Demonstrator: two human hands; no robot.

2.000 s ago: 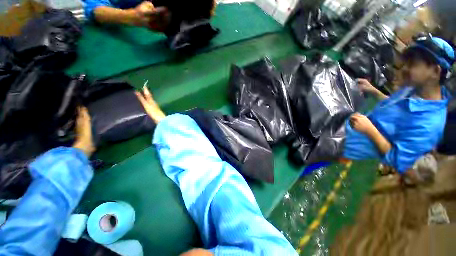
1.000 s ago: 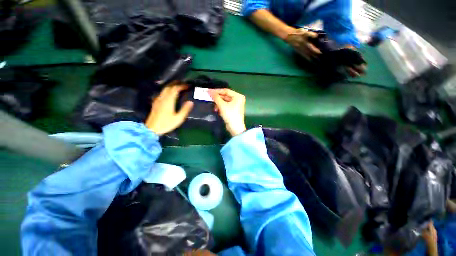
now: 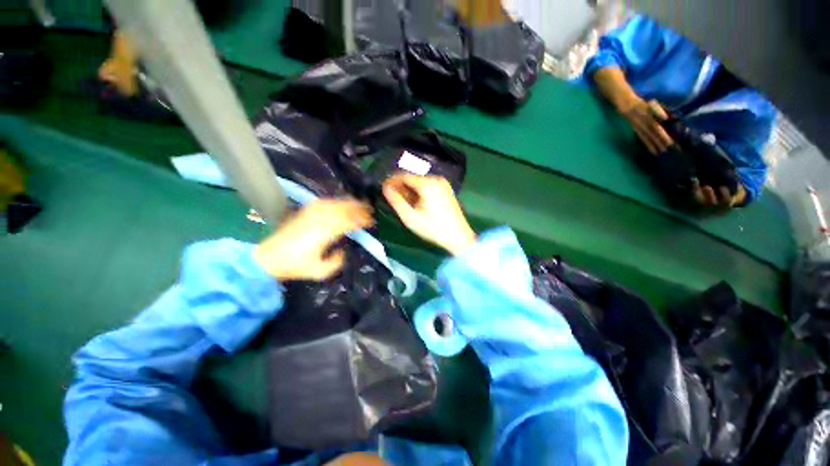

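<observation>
A black wrapped parcel point(image 3: 444, 157) lies on the conveyor with a small white single label point(image 3: 414, 163) on its top. My right hand point(image 3: 426, 209) is just below that label, fingers curled; whether it pinches anything is unclear. My left hand point(image 3: 315, 239) is blurred, over a pale blue label strip point(image 3: 369, 244); I cannot tell if it grips the strip. The strip runs left past a grey post. A pale blue label roll point(image 3: 440, 326) lies by my right sleeve. A black plastic bag point(image 3: 364, 364) with a flat panel lies in front of me, between my forearms.
A grey frame post point(image 3: 205, 109) slants down at left. Black bags point(image 3: 328, 100) lie beyond my hands, and a pile of filled bags point(image 3: 655, 364) is at right. A person in blue handles a black bag point(image 3: 692, 164) across the conveyor. Another hand point(image 3: 118, 68) shows at upper left.
The white label was at my right fingertips and now lies on the parcel, with the fingers below it. My left hand has moved back from the parcel to the strip. The view has turned left.
</observation>
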